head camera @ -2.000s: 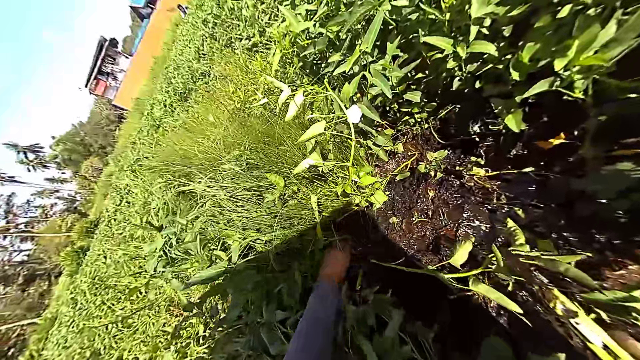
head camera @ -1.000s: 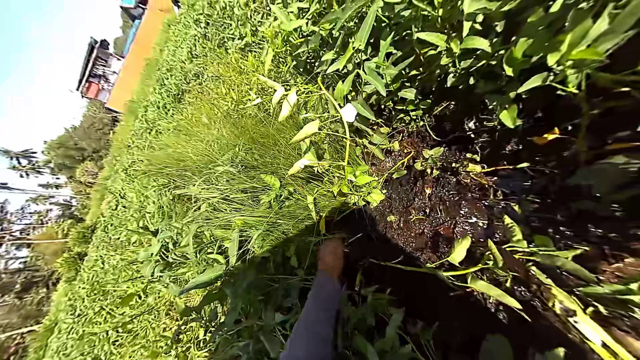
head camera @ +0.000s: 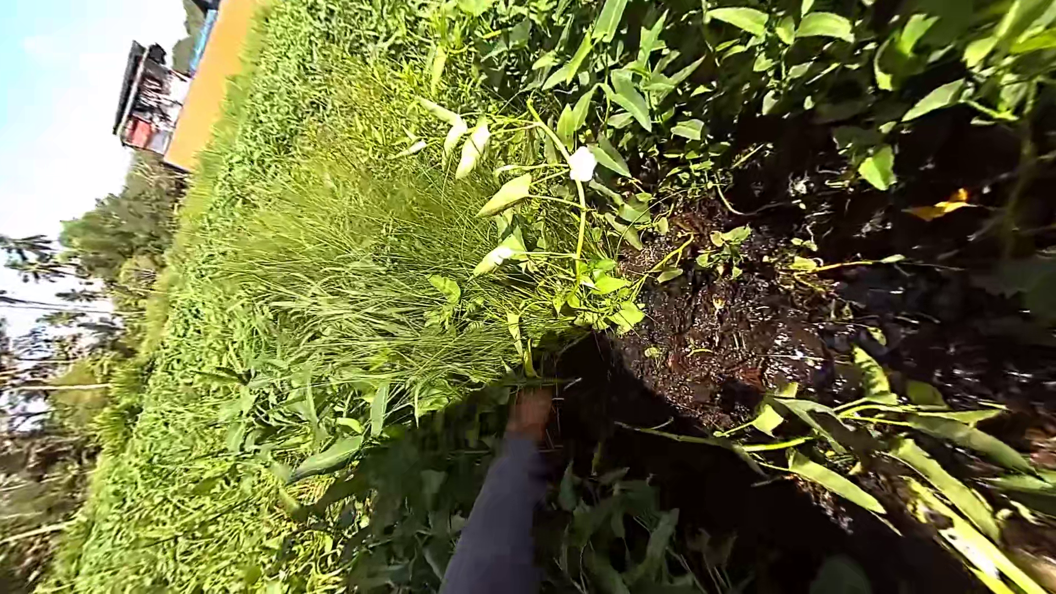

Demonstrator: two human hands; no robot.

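The view lies on its side, with sky at the left edge. My left hand, in shadow, reaches from the bottom edge in a grey-blue sleeve. It is at the base of a clump of long thin grass; its fingers are blurred and partly hidden, so whether they grip any stems cannot be told. Close by stands a leafy stem with pale arrow-shaped leaves and a white flower. Dark wet soil with roots lies to the right of the hand in the picture. My right hand is out of view.
Broad-leaved plants crowd the top. Long cut or bent stems with leaves lie over the mud at lower right. A yellow leaf rests on dark ground. Far off are a building, an orange-brown strip and trees.
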